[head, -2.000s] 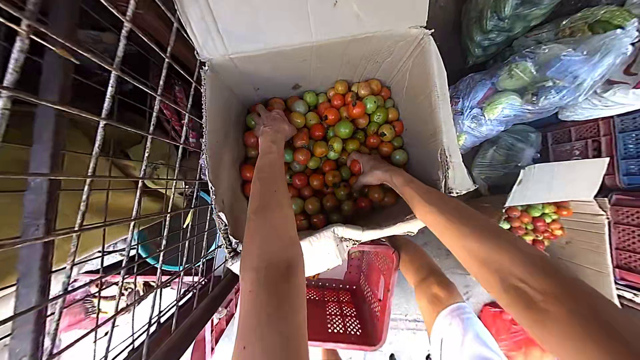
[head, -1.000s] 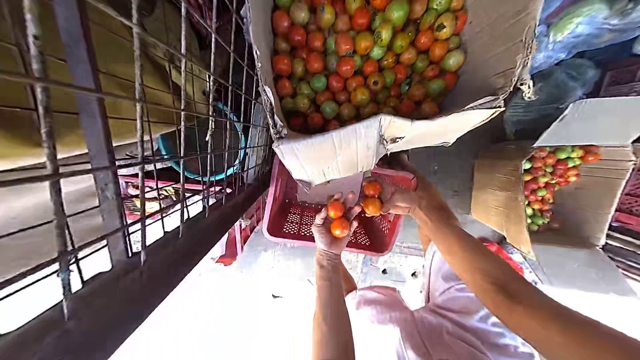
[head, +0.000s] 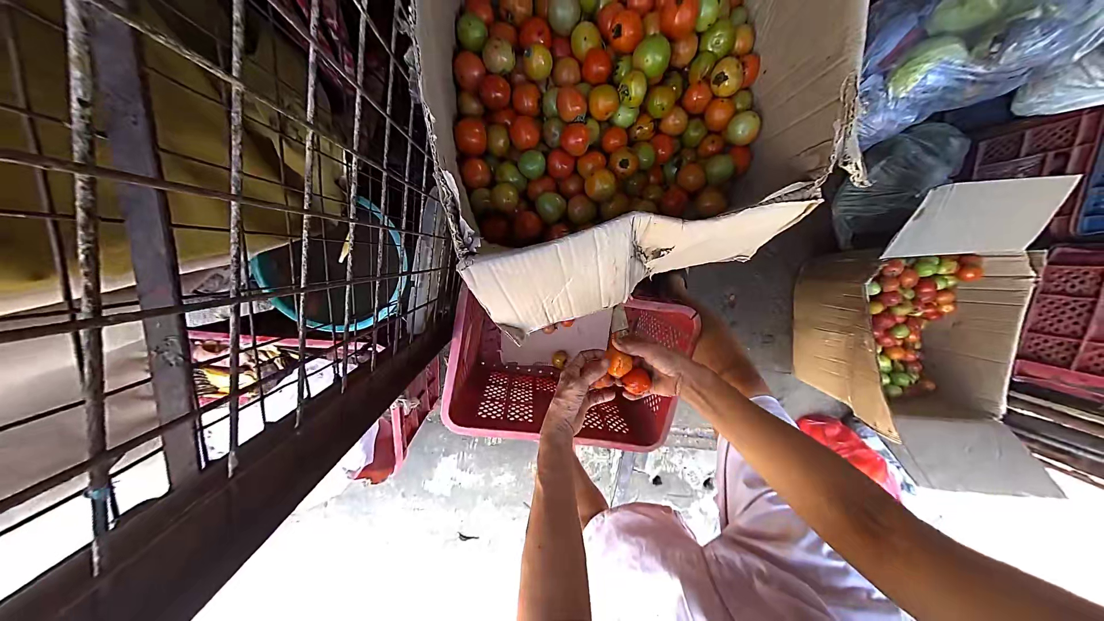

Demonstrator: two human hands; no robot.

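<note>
Both my hands are together over a red perforated plastic crate [head: 517,398], with orange-red tomatoes [head: 636,380] between them. My left hand [head: 576,392] has its fingers curled round tomatoes, partly hidden by the hand itself. Beside it, touching, my right hand [head: 660,366] grips tomatoes with thumb and fingers. A few small tomatoes [head: 559,358] lie in the crate near a pale sheet inside it. Beyond the crate stands a large open cardboard box [head: 561,276] full of red, orange and green tomatoes [head: 604,112]; its torn front flap overhangs the crate's far edge.
A rusty metal grille [head: 237,216] runs along the left, with a teal-rimmed basin [head: 397,267] behind it. At the right lie another cardboard box [head: 832,336] of tomatoes, a red plastic bag [head: 849,444], stacked crates [head: 1061,319] and plastic bags of vegetables [head: 957,65].
Two seconds ago both hands were among the tomatoes in the large box; they moved back over the crate, holding tomatoes. Since one second ago the hands have come closer together. The view tilted down.
</note>
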